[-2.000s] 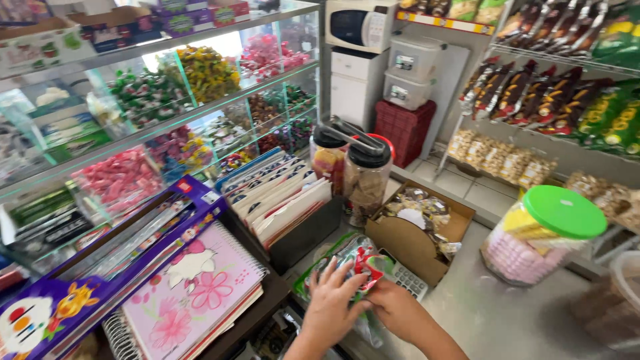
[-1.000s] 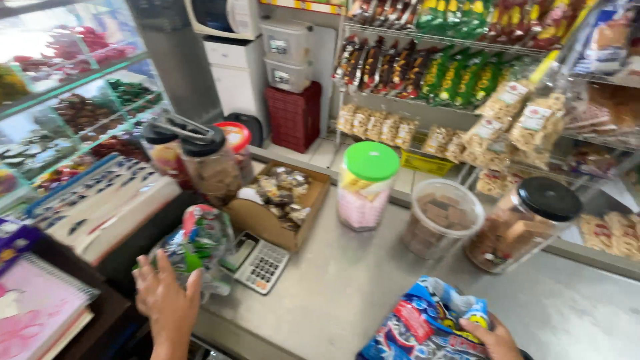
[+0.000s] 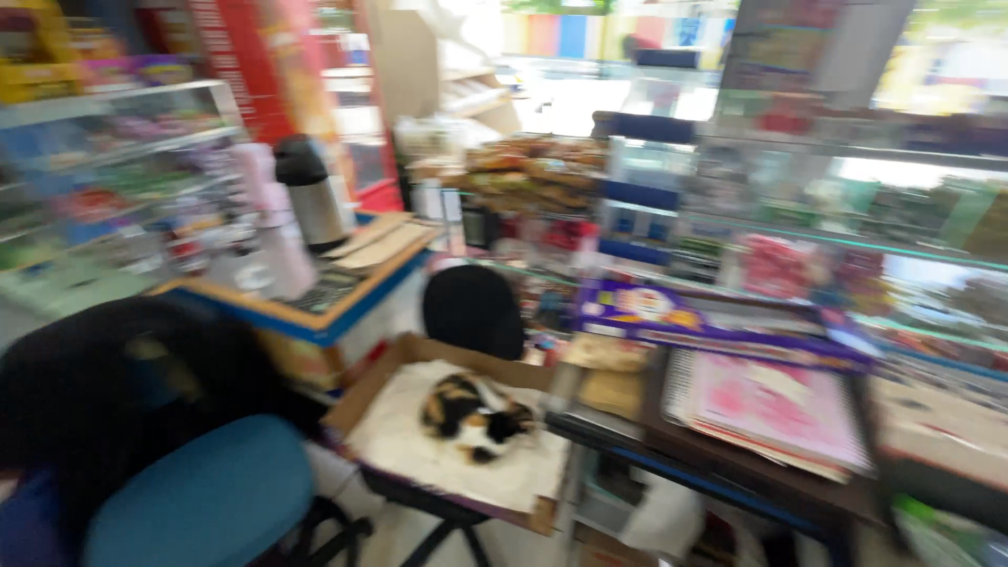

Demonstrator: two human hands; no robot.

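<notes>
Neither my left hand nor my right hand shows in the blurred head view, so what they hold is hidden. A pink flowered spiral notebook lies on the dark desk at the right, beside a purple printed carton. Left of the desk, a calico cat lies curled on white cloth in an open cardboard box. Part of a green and clear plastic bag shows at the lower right edge.
A blue chair is at the lower left, near a dark, blurred shape. Behind it, a blue-edged table holds a steel and black thermos. Glass display shelves line the right; a black round chair back rises behind the box.
The view has swung far to the left. Both hands, seen a second ago at the plastic bag and a blue candy bag, have left the frame.
</notes>
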